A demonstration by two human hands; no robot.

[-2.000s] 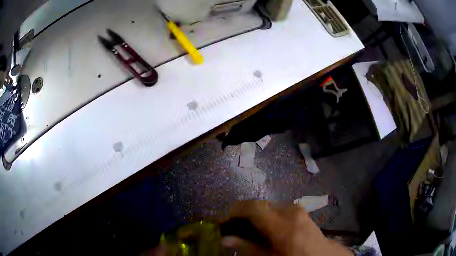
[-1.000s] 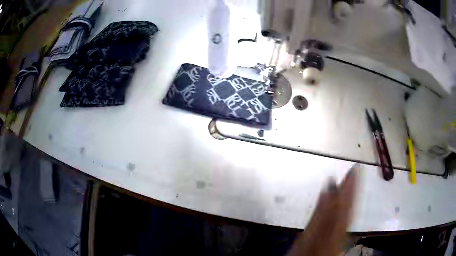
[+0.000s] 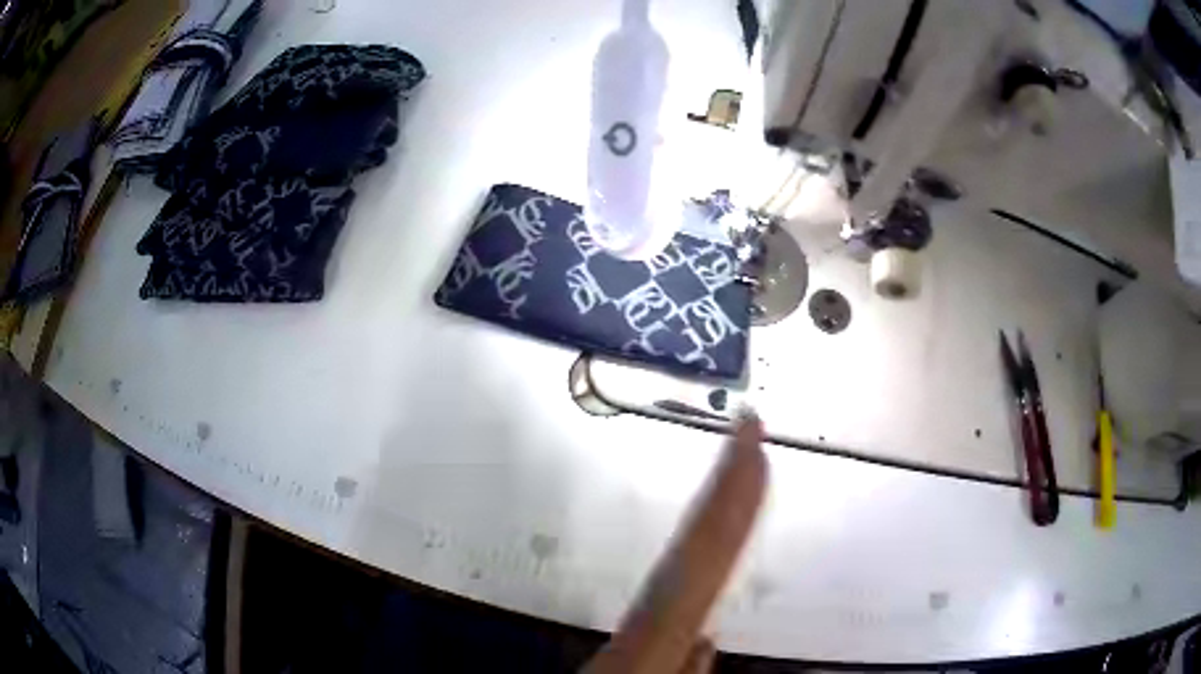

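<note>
A patterned navy fabric piece [image 3: 619, 296] lies flat on the machine table, its right end by the presser foot and needle [image 3: 753, 237]. The white translucent lamp bar hangs over its upper edge. My left hand [image 3: 698, 560], blurred and cut off by the bottom edge, reaches up from the lower middle. Its extended fingertips are just below the fabric's lower right corner, apart from it, and it holds nothing visible. It looks like the left hand from its slant. My right hand is out of the picture. A pile of the same patterned pieces [image 3: 250, 198] lies at left.
Dark red snips [image 3: 1031, 428] and a yellow-handled tool [image 3: 1105, 461] lie at right. The white machine head [image 3: 922, 92] stands at upper right. Tied bundles [image 3: 178, 86] lie at far left. The table's curved front edge with a printed ruler [image 3: 448, 553] crosses below.
Over two seconds the view has swung from the table's right end to the needle area. Since one second ago my left hand has moved left, nearer the fabric. The fabric has stayed put on the table.
</note>
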